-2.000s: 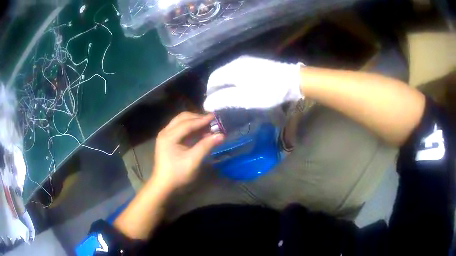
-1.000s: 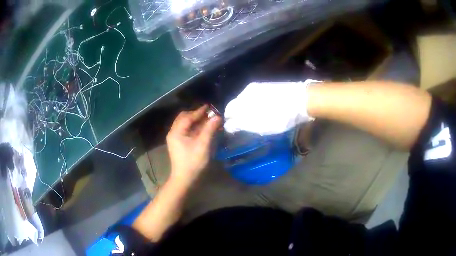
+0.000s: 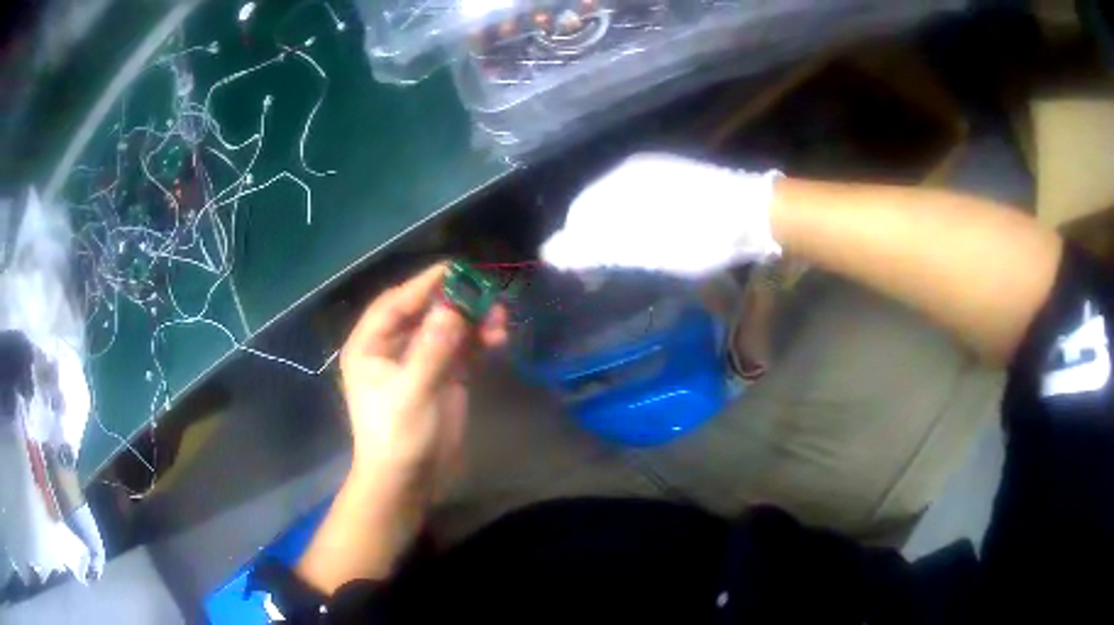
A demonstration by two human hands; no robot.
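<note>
My bare left hand (image 3: 409, 366) holds a small green circuit board (image 3: 469, 291) by its edges between thumb and fingers, in the air over my lap. A thin red lead wire (image 3: 511, 265) runs from the board to the fingertips of my right hand (image 3: 666, 217). My right hand wears a white knit glove and its fingertips are closed on the wire's end. The wire end is hidden in the glove. The underside of the board is hidden by my left fingers.
A tangled heap of wired pieces (image 3: 183, 220) lies on the green table top (image 3: 367, 159). Clear plastic trays (image 3: 550, 73) stand at the table's far edge. A crumpled plastic bag (image 3: 49, 403) is at the left. A blue stool (image 3: 654, 391) shows below my hands.
My left hand has moved left and turned, so the green face of the board now shows. My gloved right hand has moved up a little, and a red wire is stretched between the hands.
</note>
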